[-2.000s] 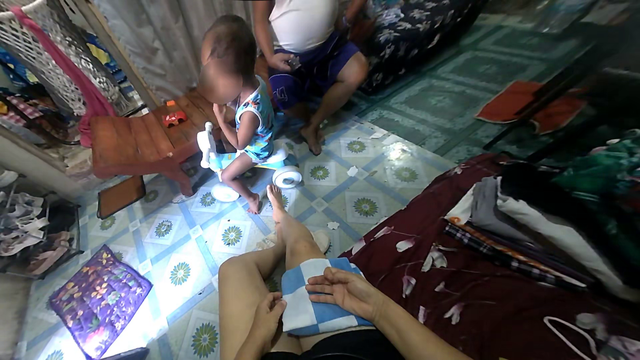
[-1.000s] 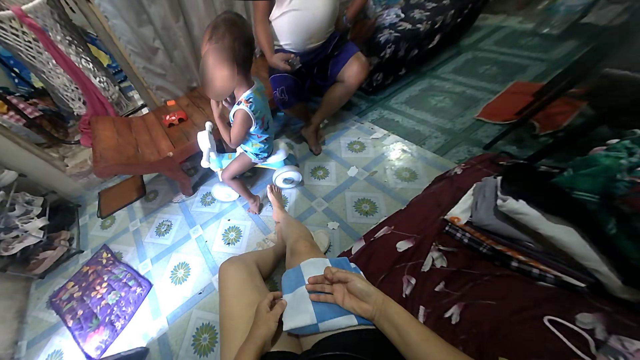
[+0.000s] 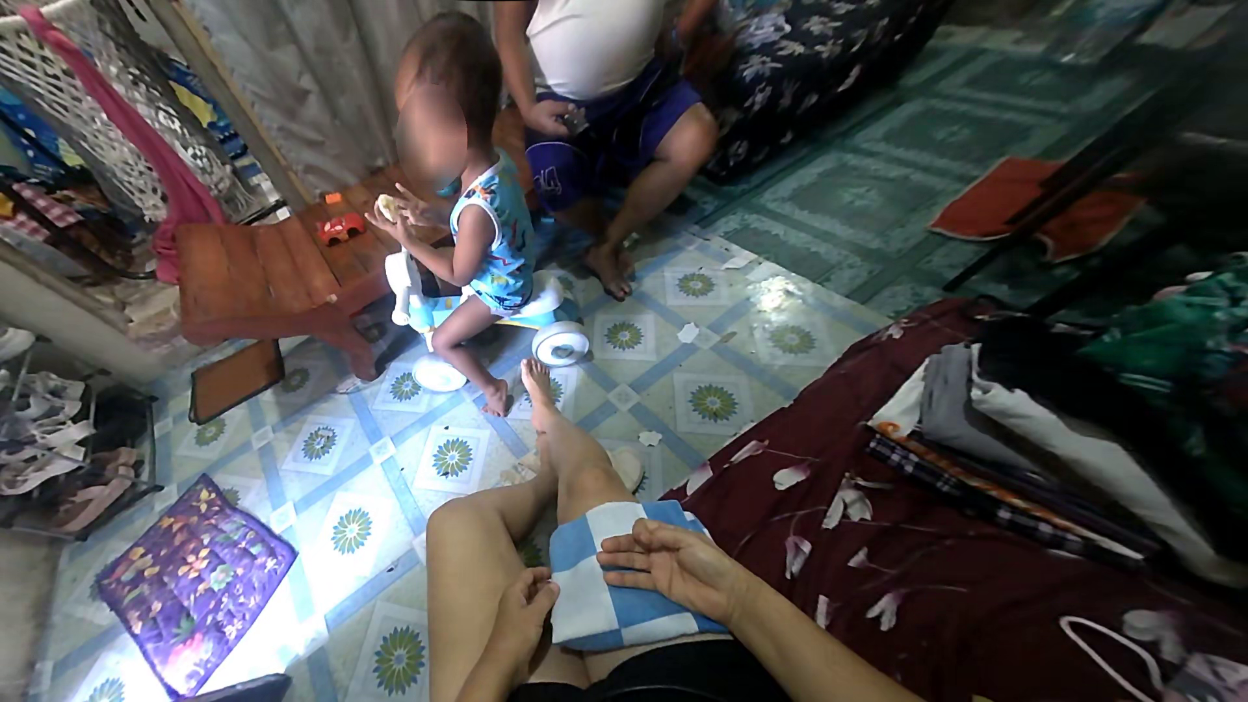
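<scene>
A folded blue-and-white checked cloth [image 3: 585, 609] lies across my thighs. My left hand [image 3: 526, 604] rests at its left edge, fingers loosely curled; whether it pinches the fabric cannot be told. On top of the cloth lies my right hand [image 3: 673, 565], palm turned partly up, fingers apart and nothing held. To the right, a stack of folded clothes [image 3: 1004, 439] sits on a dark red floral sheet [image 3: 936, 595].
A small child sits on a ride-on toy [image 3: 561, 343] ahead, beside a wooden bench [image 3: 253, 278] with a red toy car [image 3: 339, 229]. Another person sits behind. A purple quilted mat [image 3: 200, 585] lies on the floor at left, near a shoe rack [image 3: 78, 458].
The child's hands have come down from the face and now hold a small pale thing in front. My hands and the checked cloth have not plainly moved.
</scene>
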